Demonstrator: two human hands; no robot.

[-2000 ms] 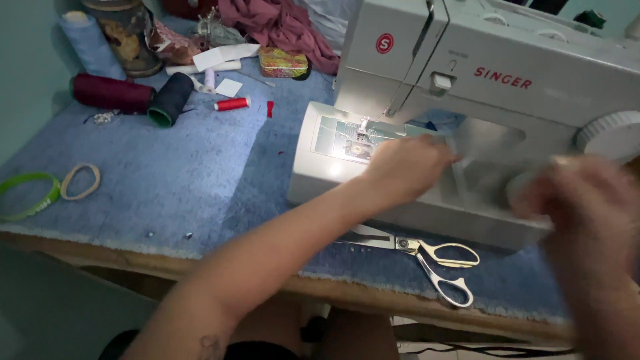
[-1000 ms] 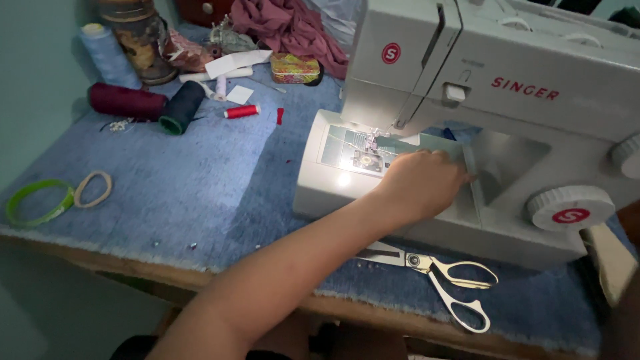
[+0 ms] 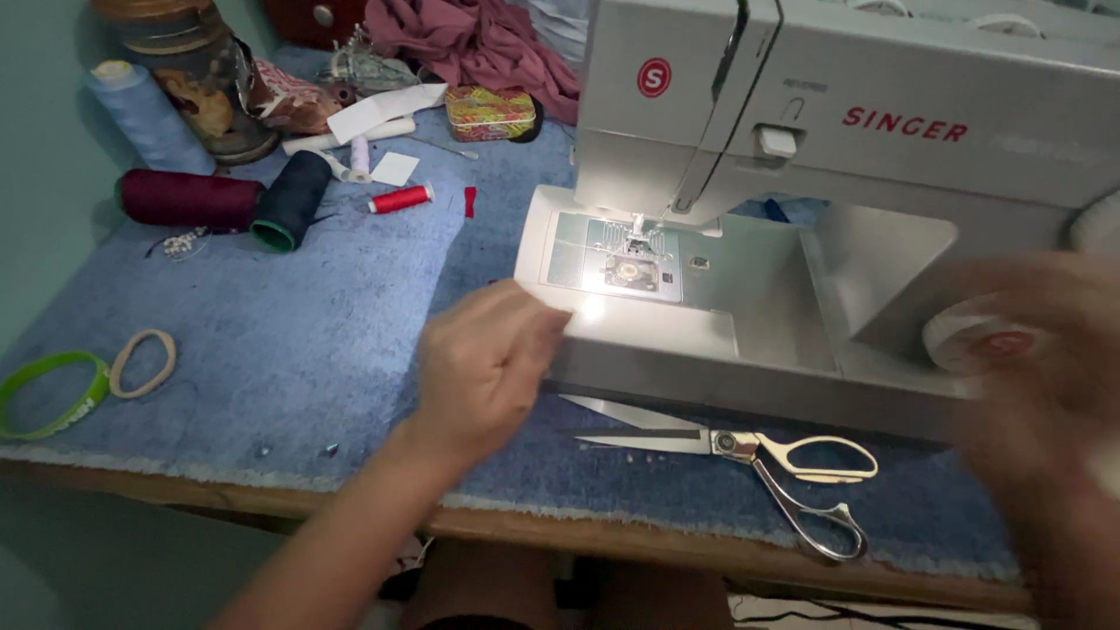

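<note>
My left hand [image 3: 492, 363] is just off the front left corner of the Singer sewing machine's [image 3: 647, 328] lit bed, its fingers curled together; whether something thin is pinched in them does not show. Blurred, my right hand [image 3: 1041, 350] passes in front of the machine's lower dial [image 3: 980, 337] at the right, and its fingers cannot be made out. The presser foot [image 3: 638, 226] is over the needle plate, with a bobbin [image 3: 629, 273] under the clear cover. Fabric scissors [image 3: 731, 444] lie with blades apart in front of the machine.
Blue denim cloth [image 3: 306, 350] covers the table. Thread cones, maroon [image 3: 188, 199], dark [image 3: 293, 199] and light blue [image 3: 149, 118], are at the back left, near a red spool [image 3: 401, 199] and a patterned tin [image 3: 490, 114]. A green wristband [image 3: 52, 359] and a beige band [image 3: 140, 363] lie at the left.
My left hand has moved left and nearer, away from the space under the machine's arm. The right hand, out of view one second ago, is back in view at the right.
</note>
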